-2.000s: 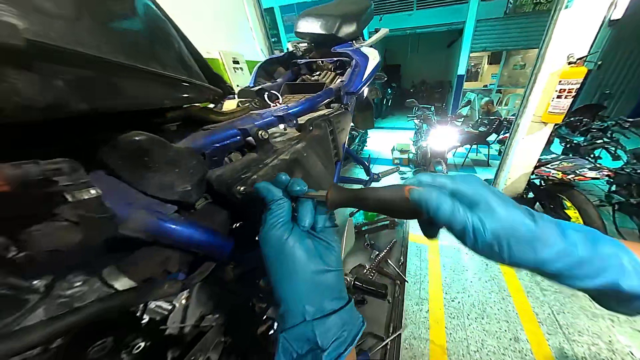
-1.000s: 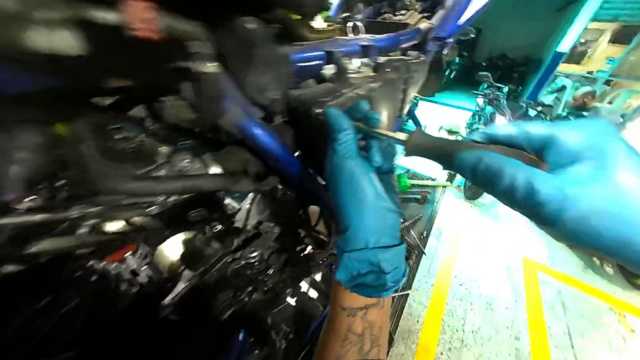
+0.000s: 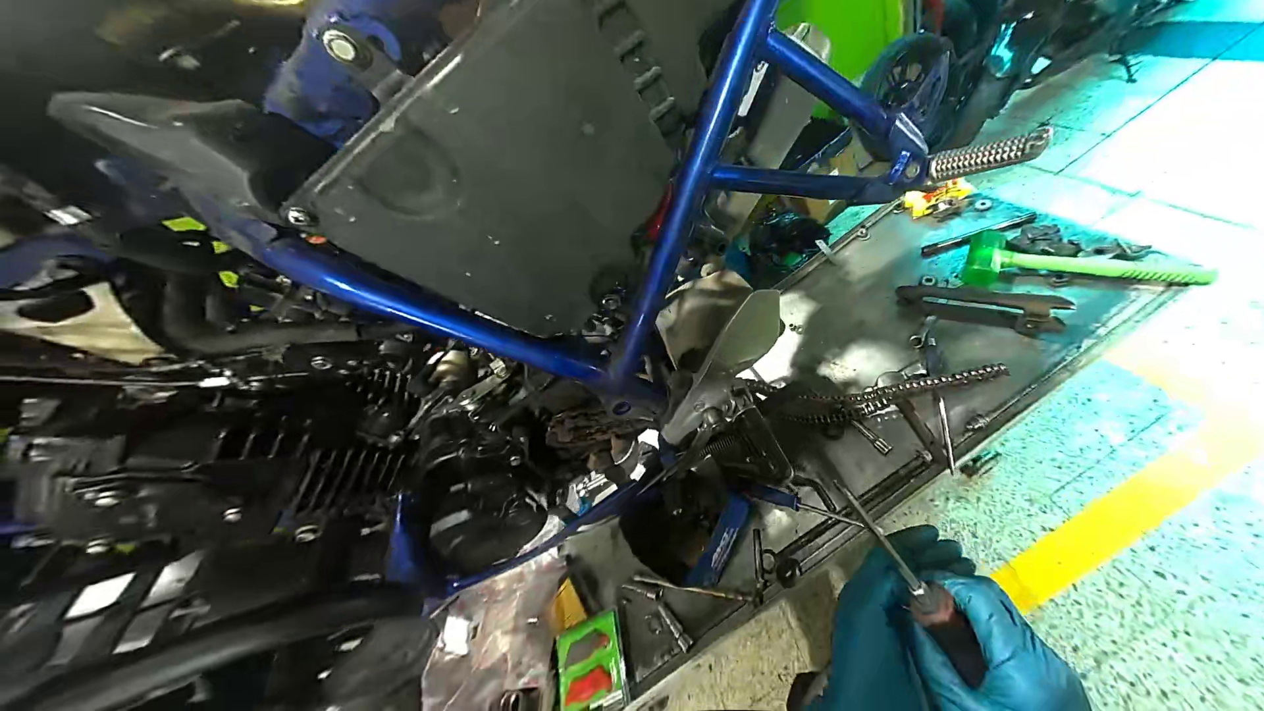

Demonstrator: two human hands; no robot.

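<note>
In the head view, my right hand (image 3: pixel 1022 647), in a blue glove, grips the dark handle of a screwdriver (image 3: pixel 956 637). Its metal shaft points up and left over the edge of the metal work platform. My left hand (image 3: pixel 869 627), also gloved, is close against the handle's left side; its grip is partly hidden. Up and left of both hands is a partly dismantled motorcycle with a blue frame tube (image 3: pixel 444 326), a dark side panel (image 3: pixel 513 168) with a screw (image 3: pixel 296 215) at its lower left corner, and an exposed engine (image 3: pixel 474 504).
On the metal platform (image 3: pixel 839 296) lie a green mallet (image 3: pixel 1086 265), a drive chain (image 3: pixel 928 387), a blue-handled tool (image 3: pixel 775 497) and several small tools. A ribbed footpeg (image 3: pixel 992 155) juts out on the right. Yellow floor marking (image 3: pixel 1116 523) runs beside the platform.
Both hands have moved away from the side panel and down, with the screwdriver still in my right hand. The view has swung down sharply.
</note>
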